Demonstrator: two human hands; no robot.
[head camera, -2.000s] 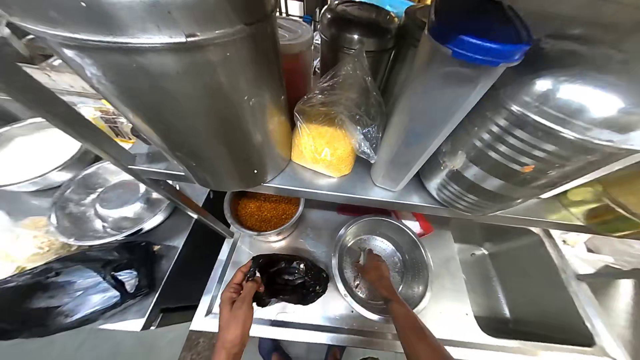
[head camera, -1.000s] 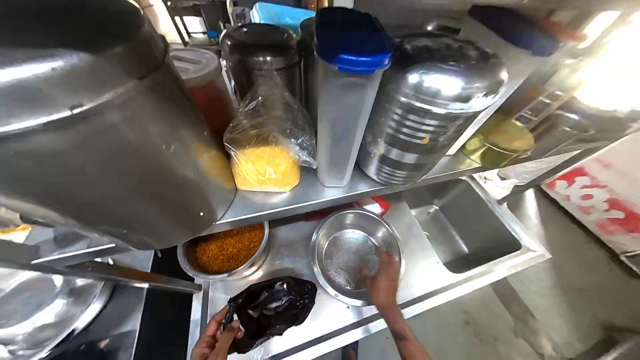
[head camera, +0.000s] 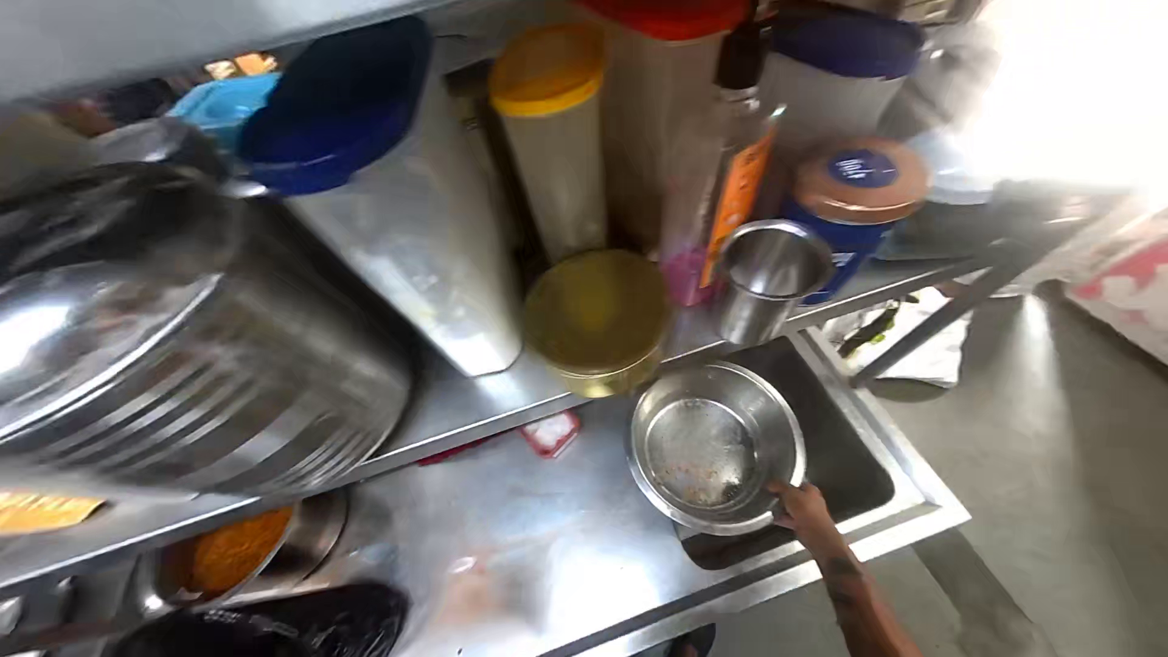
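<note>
A round steel bowl [head camera: 703, 447] with a few crumbs on its bottom is held by its rim in my right hand [head camera: 805, 513], at the lower right of the rim. The bowl overlaps the left part of the sink basin [head camera: 844, 429]. At the bottom left lies a black plastic bag [head camera: 356, 613] on the steel counter, cut by the frame's edge. Just above it stands a steel bowl of orange-brown food [head camera: 239, 551]. My left hand does not show.
Above the counter runs a steel shelf [head camera: 429, 438] with a ribbed steel container [head camera: 228, 365], a blue-lidded plastic container [head camera: 411, 210], a gold-lidded tin [head camera: 598, 315], a steel tumbler [head camera: 771, 274] and a copper-lidded jar [head camera: 858, 187]. A red-edged item [head camera: 550, 432] lies beneath it.
My right hand has moved the steel bowl from the counter rightward to the sink, gripping its rim. My left hand, earlier at the black bag, has left the view. The view has swung right.
</note>
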